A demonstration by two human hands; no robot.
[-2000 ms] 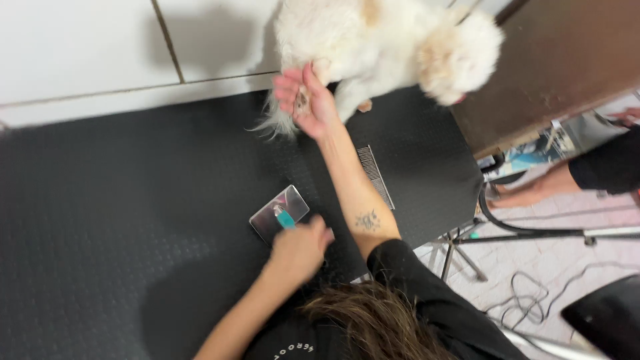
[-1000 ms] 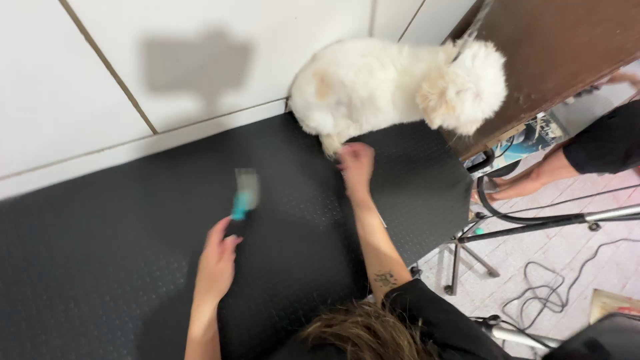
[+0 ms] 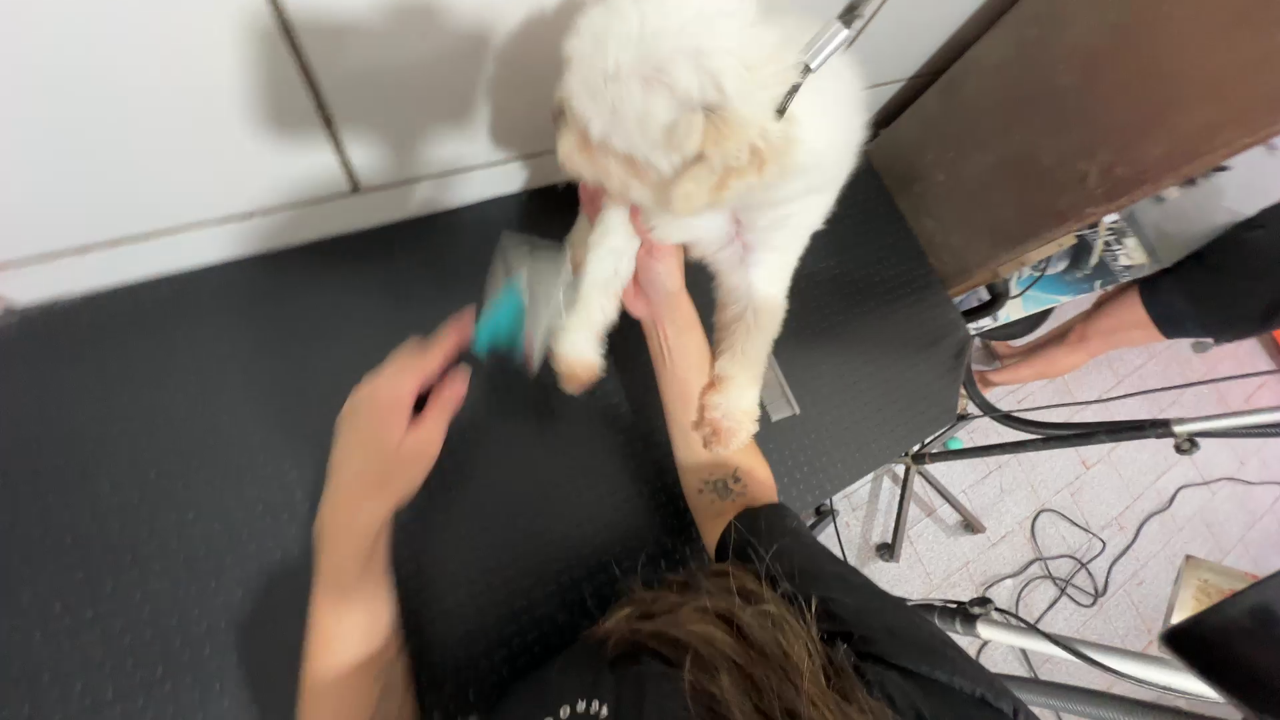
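My left hand (image 3: 405,415) grips the teal handle of a slicker brush (image 3: 510,310), blurred, whose head is beside a foreleg of a white, curly-coated dog (image 3: 660,110). The dog faces me with its head lowered and both forelegs forward. My right hand (image 3: 655,270) is under its chest, fingers wrapped around the upper part of the foreleg nearer the brush; the fur hides part of the grip. The other front paw hangs over my right forearm. Partly hidden behind that leg, a metal comb (image 3: 780,392) lies on the black textured tabletop (image 3: 200,450).
A metal clip (image 3: 828,45) hangs by the dog's neck. White wall panels (image 3: 180,110) border the table's far edge. At right are a brown panel (image 3: 1080,110), another person's arm (image 3: 1085,335), a metal stand (image 3: 1050,440) and a cable (image 3: 1080,560) on the floor.
The dog has turned from side-on to facing me. My left hand has brought the brush over to its foreleg. My right hand has moved from near its hind paw to under its chest.
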